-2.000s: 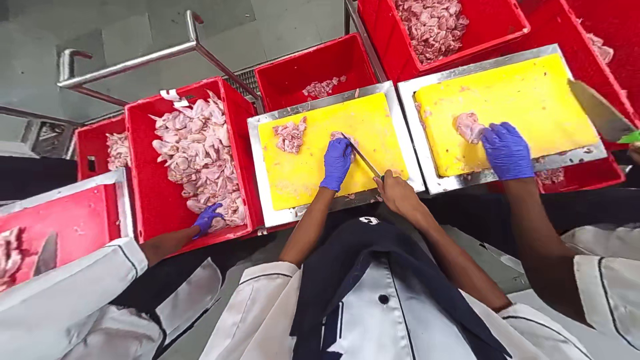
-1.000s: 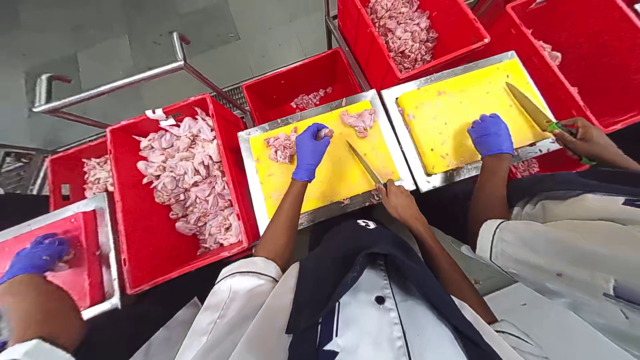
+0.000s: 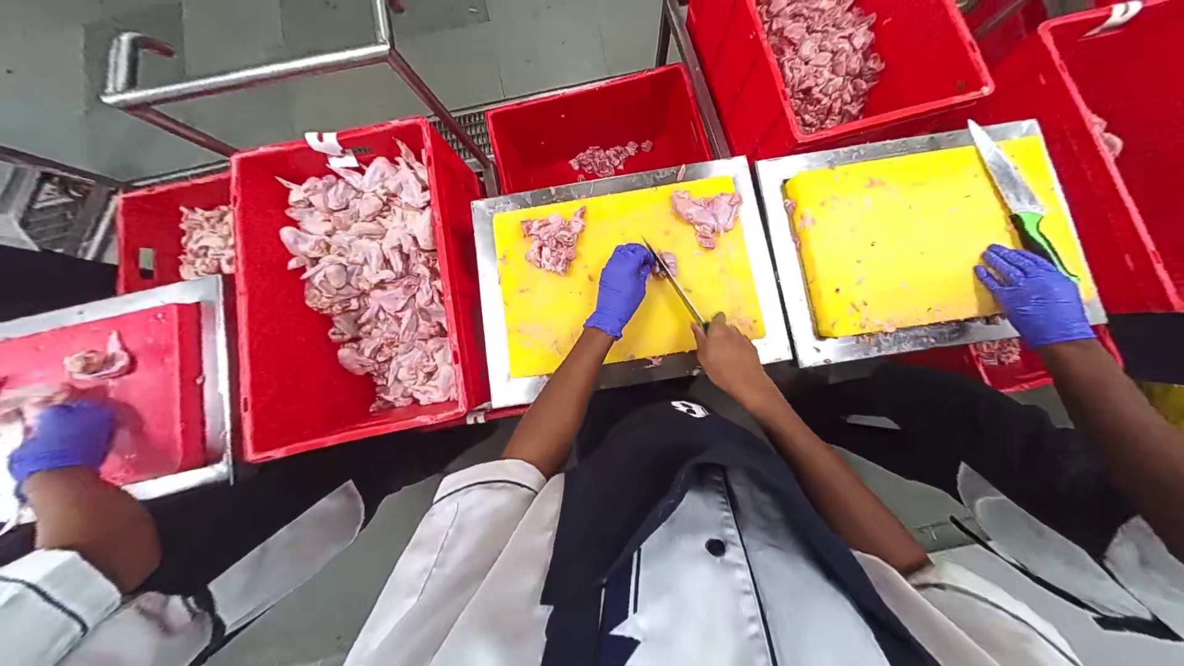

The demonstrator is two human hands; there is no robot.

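Observation:
My left hand (image 3: 622, 289), in a blue glove, is closed at the edge of a small piece of raw meat (image 3: 665, 265) on the yellow cutting board (image 3: 610, 319); its fingertips are partly hidden. My bare right hand (image 3: 726, 351) grips the handle of a knife (image 3: 678, 287), whose blade points up and left across the meat beside the gloved fingers. A pile of cut raw meat (image 3: 553, 240) lies at the board's upper left. Another piece of raw chicken (image 3: 707, 216) is spread near the board's upper right. A metal tray (image 3: 775, 319) frames the board.
A red crate (image 3: 254, 370) of raw chicken pieces stands at left, and a red crate (image 3: 592, 120) with small scraps sits behind the board. At right a co-worker's gloved hand rests by a green-handled knife (image 3: 1008, 176) on another yellow board (image 3: 897, 240). Another co-worker's hand is over a red board (image 3: 176, 370) at left.
My left hand has come down to the board beside the knife blade. The co-worker at right has let go of the green-handled knife, which now lies on that board.

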